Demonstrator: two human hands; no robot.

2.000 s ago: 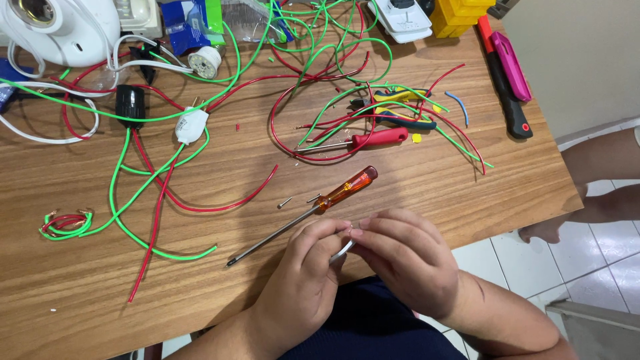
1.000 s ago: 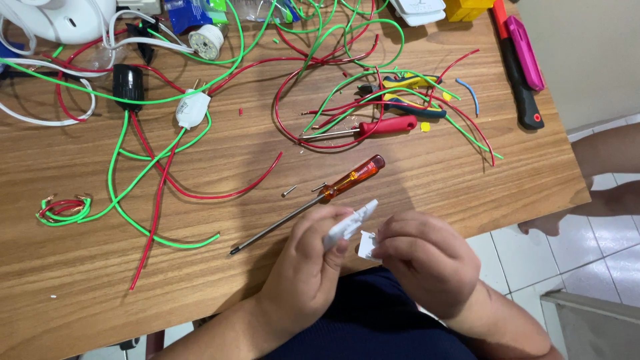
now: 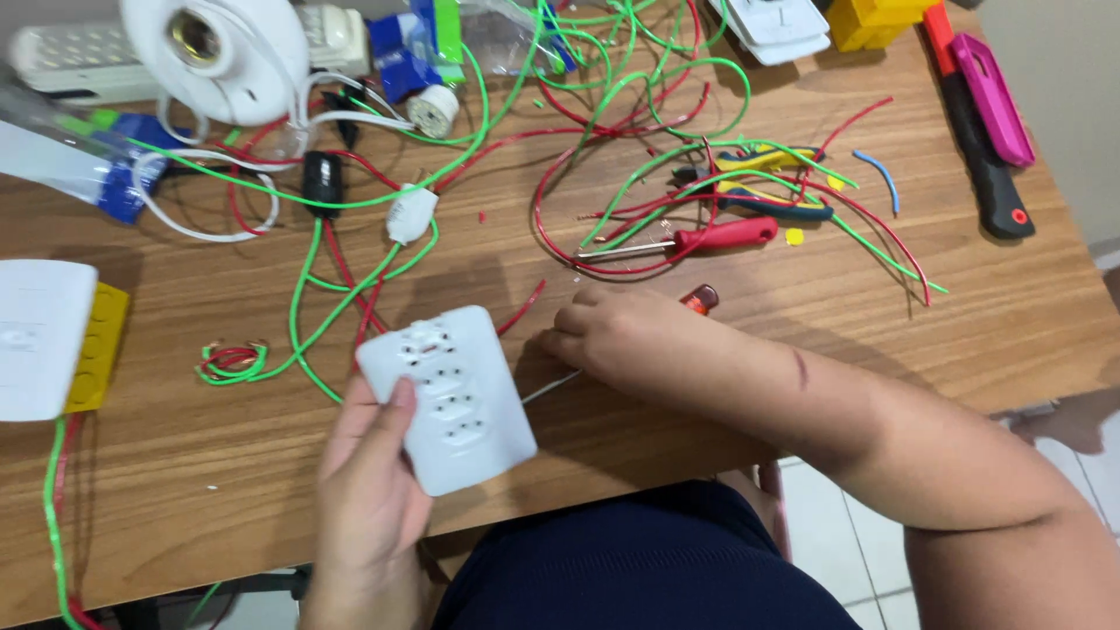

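My left hand (image 3: pixel 376 464) holds a white outlet faceplate (image 3: pixel 455 402) with several sockets by its left edge, above the table's front edge. My right hand (image 3: pixel 595 337) is down at the wooden tabletop with its fingertips pointing left; whether they pinch anything is hidden. The orange-handled screwdriver (image 3: pixel 700 299) lies partly under that hand and forearm, its shaft showing between hand and faceplate. Beyond the right hand lie a red-handled screwdriver (image 3: pixel 726 235) and yellow-and-blue cutting pliers (image 3: pixel 774 201) among red and green wires. A white plug (image 3: pixel 411 214) is behind the faceplate.
At the left, a white plate (image 3: pixel 39 341) rests on a yellow box (image 3: pixel 101 350) with wires hanging below. A white lamp holder (image 3: pixel 214 52), a black connector (image 3: pixel 323 184) and tangled wires fill the back. A black-handled tool (image 3: pixel 980 157) and a pink case (image 3: pixel 993 101) lie at the right.
My left hand has moved left and now holds the faceplate, which the earlier frames do not plainly show. My right hand has come down over the screwdriver. The small white pieces are no longer visible. The view has shifted left.
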